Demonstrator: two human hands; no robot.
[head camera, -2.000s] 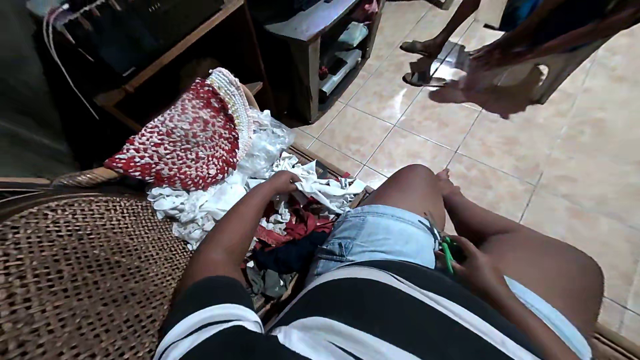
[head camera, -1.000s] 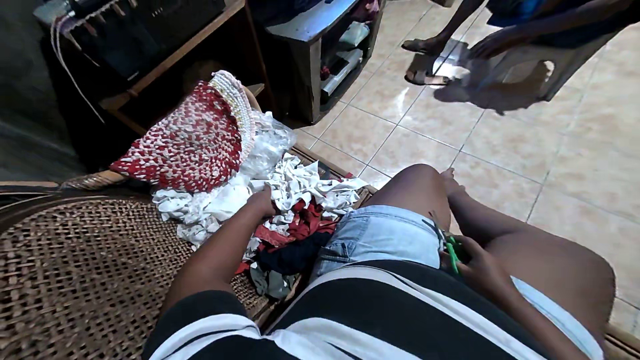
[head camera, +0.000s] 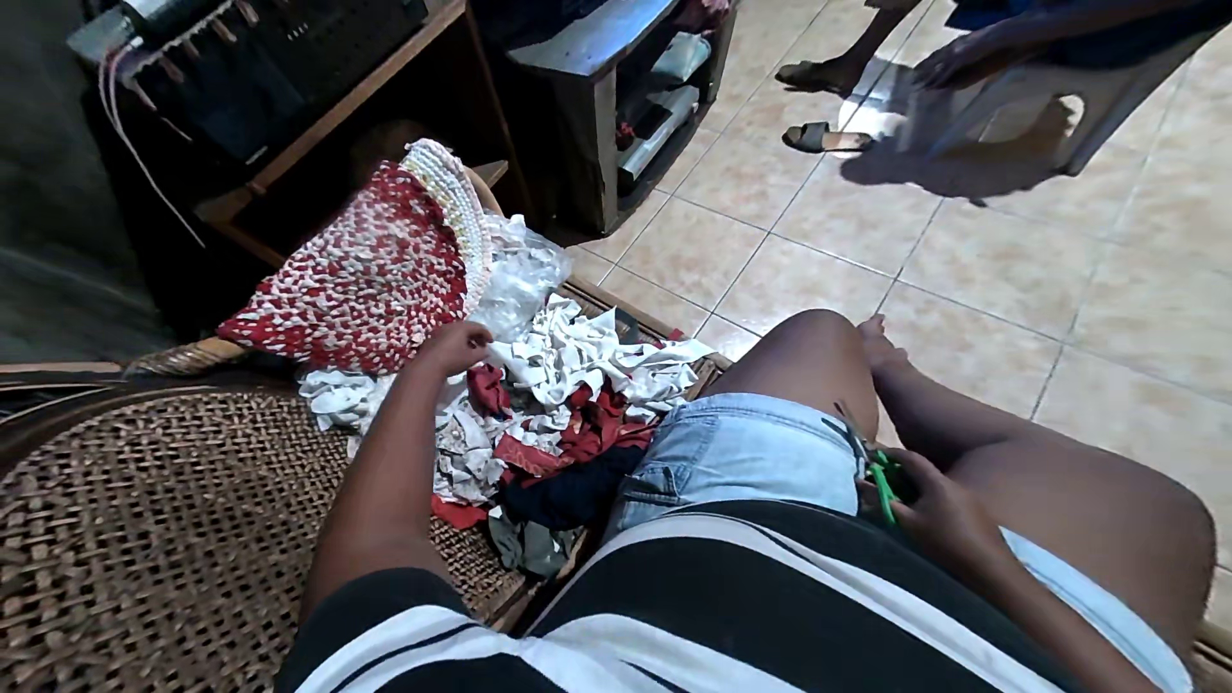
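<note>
My left hand (head camera: 454, 348) is over the heap of cloth scraps, its fingers curled at the edge of a white scrap (head camera: 563, 351); whether it grips the scrap cannot be made out. Red cloth scraps (head camera: 602, 423) and a dark navy cloth (head camera: 568, 491) lie lower in the heap. Just beyond the hand, a red and white braided rag mat (head camera: 371, 279) leans against the bench arm, beside a clear plastic bag (head camera: 525, 274). On my lap, my right hand (head camera: 929, 491) holds green-handled scissors (head camera: 881, 481), blades pointing away over the denim shorts.
The woven rattan seat (head camera: 164, 520) is at the left. Behind the mat stands a wooden shelf (head camera: 346, 96), with a low cabinet (head camera: 602, 125) to its right. Another person sits on a plastic chair (head camera: 1088, 115) at the upper right, a sandal (head camera: 818, 138) on the tiled floor nearby.
My left hand has moved from the middle of the scraps toward the rag mat. The other person's arm and feet have shifted. My right hand stays on my lap with the scissors.
</note>
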